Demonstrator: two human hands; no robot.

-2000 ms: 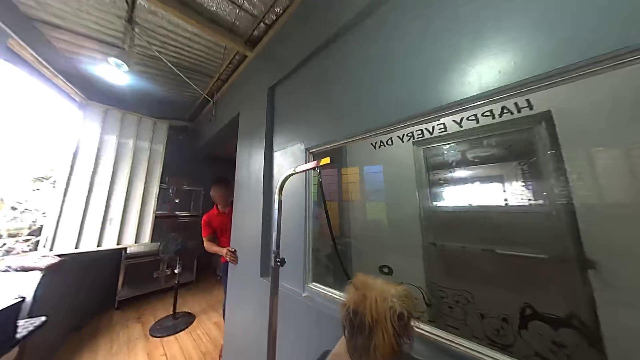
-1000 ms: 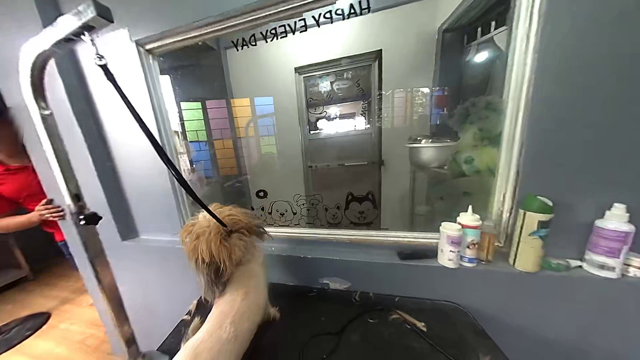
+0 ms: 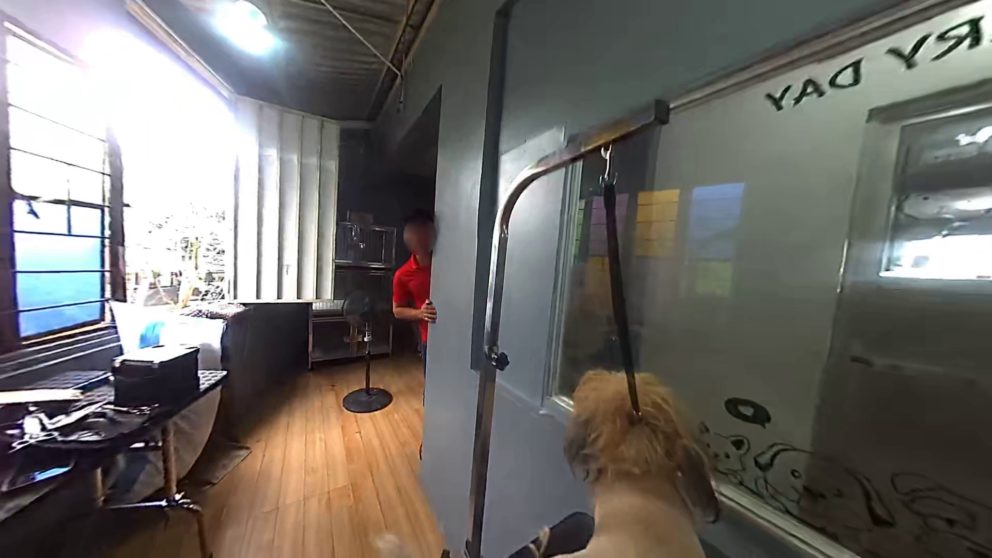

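Neither my left hand nor my right hand shows in the head view. A dog (image 3: 639, 457) with a shaggy tan head and a close-clipped pale body is at the lower right, its back to me, facing the window. A black grooming leash (image 3: 618, 279) runs from its neck up to a metal hook on a chromed grooming arm (image 3: 500, 256). The arm's post has a black clamp knob (image 3: 500, 359). A piece of the black table (image 3: 570, 533) shows beside the dog.
A person in a red shirt (image 3: 412, 287) stands at the wall's edge, one hand on it. A black pedestal fan (image 3: 367, 399) stands on the wood floor. At left, a table (image 3: 194, 387) holds a black case (image 3: 156, 376) and tools. The glass window (image 3: 759, 310) bears dog drawings.
The view has swung left since one second ago, and the bottles on the ledge are out of it. The dog remains attached to the leash.
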